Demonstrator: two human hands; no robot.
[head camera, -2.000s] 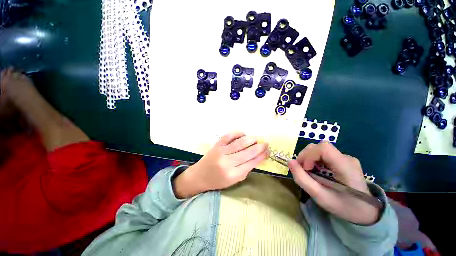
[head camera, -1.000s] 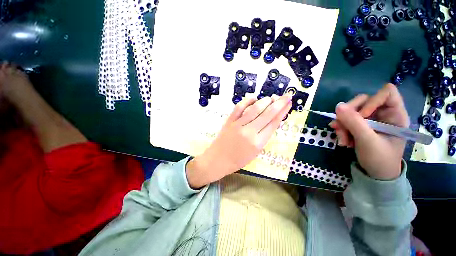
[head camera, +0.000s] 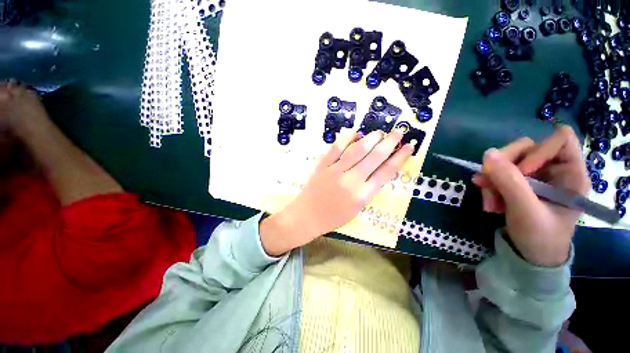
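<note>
My right hand (head camera: 539, 186) holds the silver-grey tweezers (head camera: 570, 198) like a pen, their tip pointing left, off the work sheet's right edge. My left hand (head camera: 342, 183) lies palm down on the pale work sheet (head camera: 249, 103); its fingertips reach the lowest right black housing (head camera: 412, 138) and partly cover it. Whether the fingers grip it I cannot tell. Several black housings stand in two rows, one at the left (head camera: 291, 122) and others above, such as this one (head camera: 333, 58). Tiny pale rings (head camera: 380, 217) lie on the sheet's yellowish near part.
White hole-punched strips (head camera: 162, 76) lie left of the sheet. Short strips (head camera: 442, 189) stick out at its right edge. Loose dark housings (head camera: 563, 96) lie at the right, many heaped at the far right. A person's red sleeve (head camera: 124, 255) and forearm are at the left.
My left hand has moved from the sheet's near edge up to the lowest right housing. My right hand with the tweezers has moved up and right, away from the rings.
</note>
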